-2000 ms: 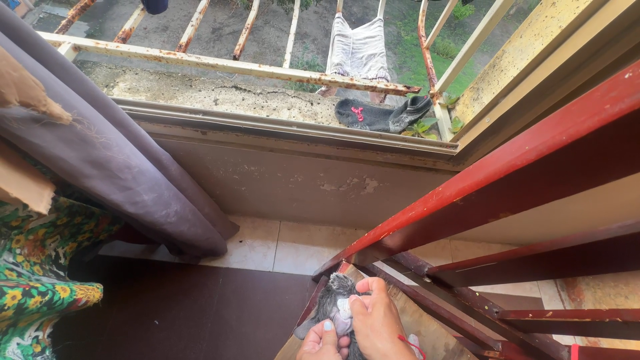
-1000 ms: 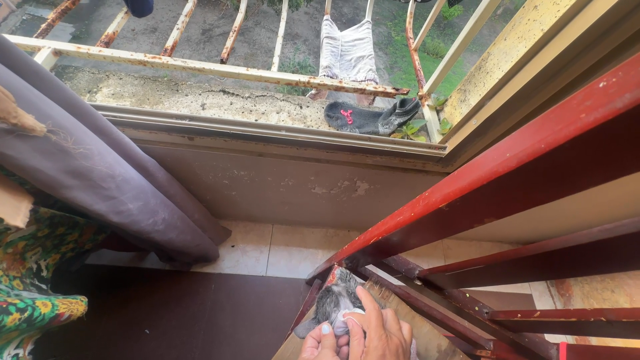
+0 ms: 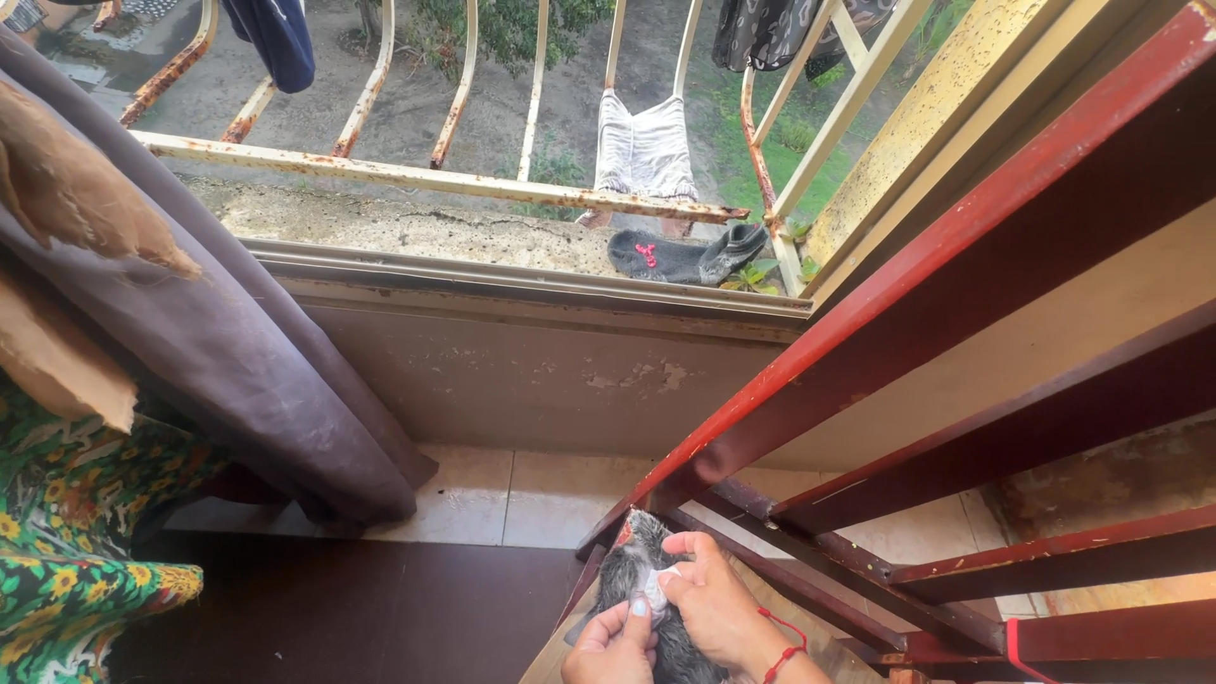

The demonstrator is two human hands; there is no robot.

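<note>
A small grey furry animal, possibly a kitten, lies on a wooden board at the bottom centre. My left hand pinches the edge of a small white cloth or tissue against its fur. From the right, my right hand grips the same white piece between thumb and fingers; a red cord bracelet is on that wrist. Part of the animal's body is hidden under both hands.
Red-brown wooden slats rise on the right. A grey curtain and floral cloth hang left. Ahead, a window sill holds a dark sock beside rusty white bars; white shorts hang outside.
The fingers of both hands have shifted slightly around the white piece, and more of the animal's fur shows between them. The view has shifted.
</note>
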